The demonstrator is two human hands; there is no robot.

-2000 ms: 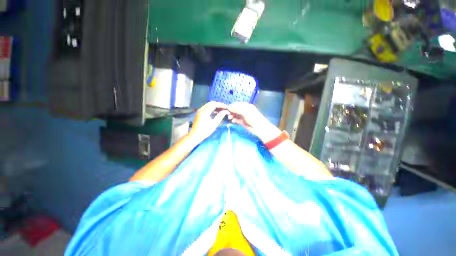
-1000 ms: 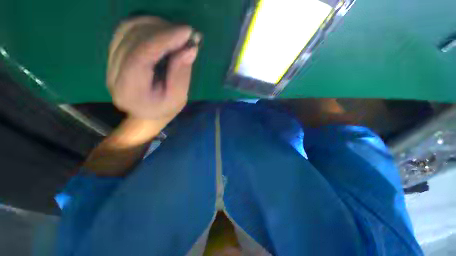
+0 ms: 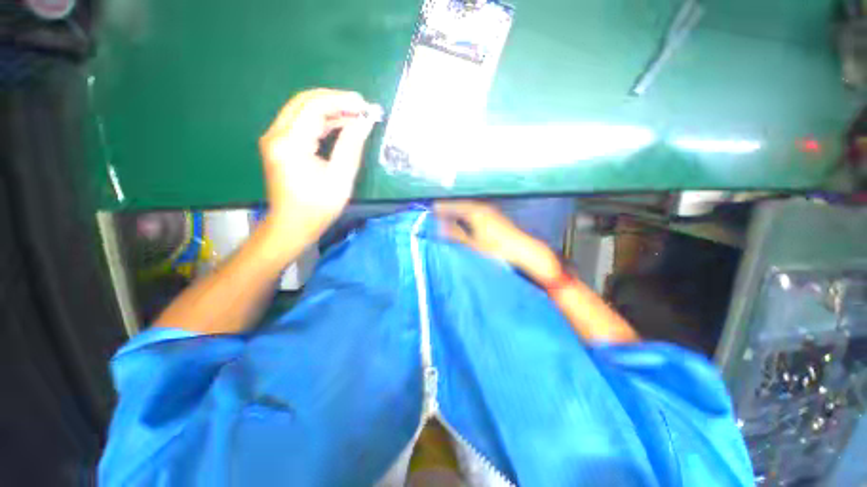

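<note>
An open phone (image 3: 445,86) lies on the green bench mat, slightly tilted, its large pale area washed out by glare. My left hand (image 3: 312,157) is over the mat just left of the phone. Its thumb and forefinger pinch a small pale part (image 3: 374,112), too small to name. My right hand (image 3: 480,231) is blurred, low in front of my body below the bench edge. Its fingers are bent, and whether they hold anything cannot be told.
Thin tweezers (image 3: 667,48) lie on the mat (image 3: 228,48) to the right of the phone. A compartmented parts tray (image 3: 799,371) with small parts is at the lower right. Dark stacked trays (image 3: 43,257) stand at the left. A small red light shows at the right.
The view has shifted from below the bench to the mat. My left hand has moved up beside the phone with a small part pinched. My right hand, hidden a second ago, shows again.
</note>
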